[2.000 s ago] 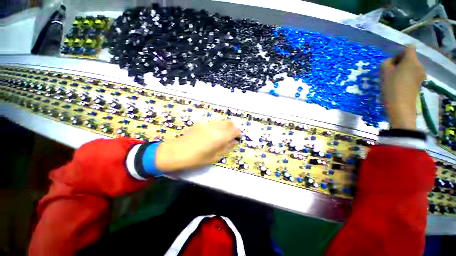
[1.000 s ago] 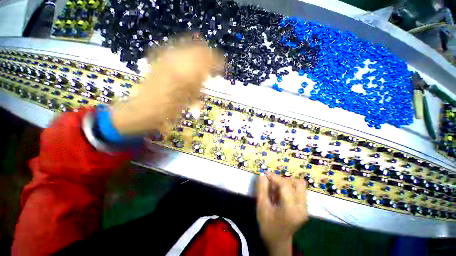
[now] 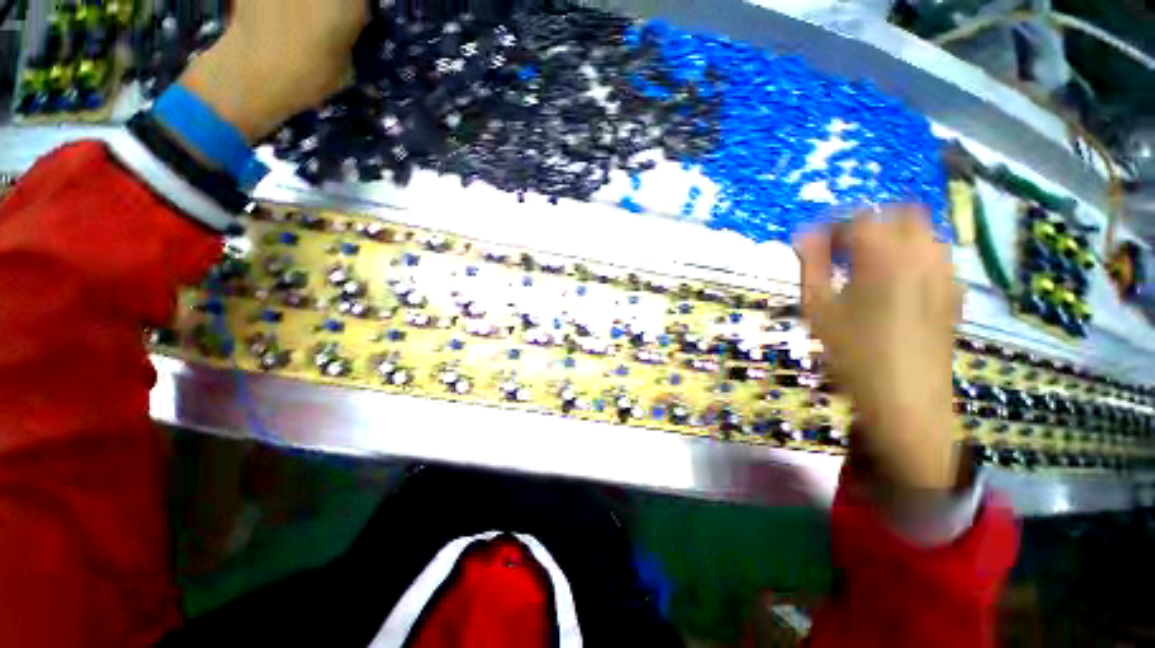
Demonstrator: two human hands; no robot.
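My left hand (image 3: 289, 61) is at the top left, over the left part of the pile of black components (image 3: 507, 114); its fingertips are cut off or hidden. My right hand (image 3: 887, 317) is blurred, at the near edge of the pile of blue disc components (image 3: 811, 127); its fingers are bent and I cannot tell whether it holds a part. The circuit board panels (image 3: 431, 317) run in a long row below the piles, crowded with small black, silver and blue parts.
Boards with yellow-and-black parts lie at the far left (image 3: 70, 57) and at the right (image 3: 1055, 272). Green-handled pliers (image 3: 992, 234) lie beside the right board. A metal edge (image 3: 507, 437) runs along the near side. Clear plastic and a thin cord are at the top right.
My left hand has moved up and left onto the black pile. My right hand has moved from the near edge of the boards up and right to the blue pile. The view has shifted.
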